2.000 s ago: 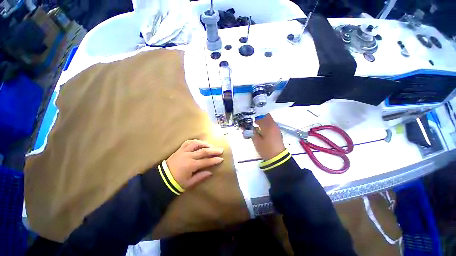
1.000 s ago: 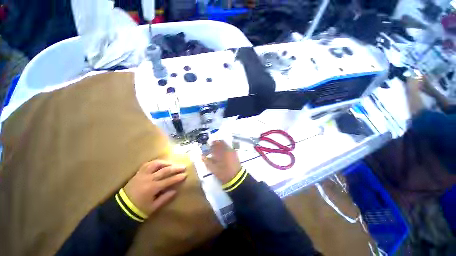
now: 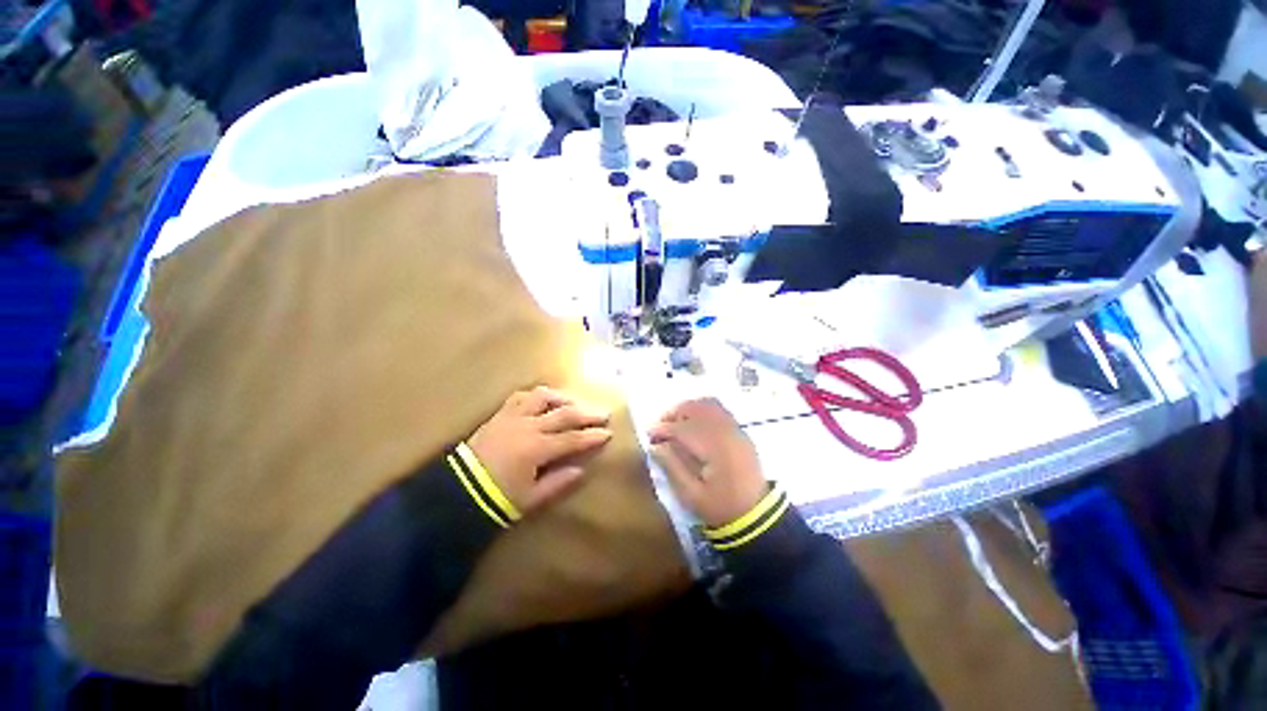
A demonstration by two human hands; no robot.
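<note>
The brown garment panel (image 3: 348,320), with a pale edge, lies spread on the table left of and in front of the needle area (image 3: 632,328). My left hand (image 3: 535,447) lies flat on the panel near its right edge, fingers slightly apart, holding nothing. My right hand (image 3: 706,458) is at the panel's right edge, in front of the presser foot, with curled fingers closed on the edge; the fingertips are partly hidden. The sewing machine (image 3: 778,195) stands behind, its light bright on the cloth. The foot's contact with the cloth is too blurred to tell.
Red-handled scissors (image 3: 864,403) lie right of the needle. Black strips (image 3: 862,253) drape over the machine head. A white tub (image 3: 299,132) with white cloth (image 3: 452,84) is behind. Brown panels (image 3: 959,597) and a blue crate (image 3: 1119,597) are below the table's right side.
My right hand has come back from beside the presser foot to the panel's edge nearer me. My left hand stays flat on the panel. The camera view has swung right and back.
</note>
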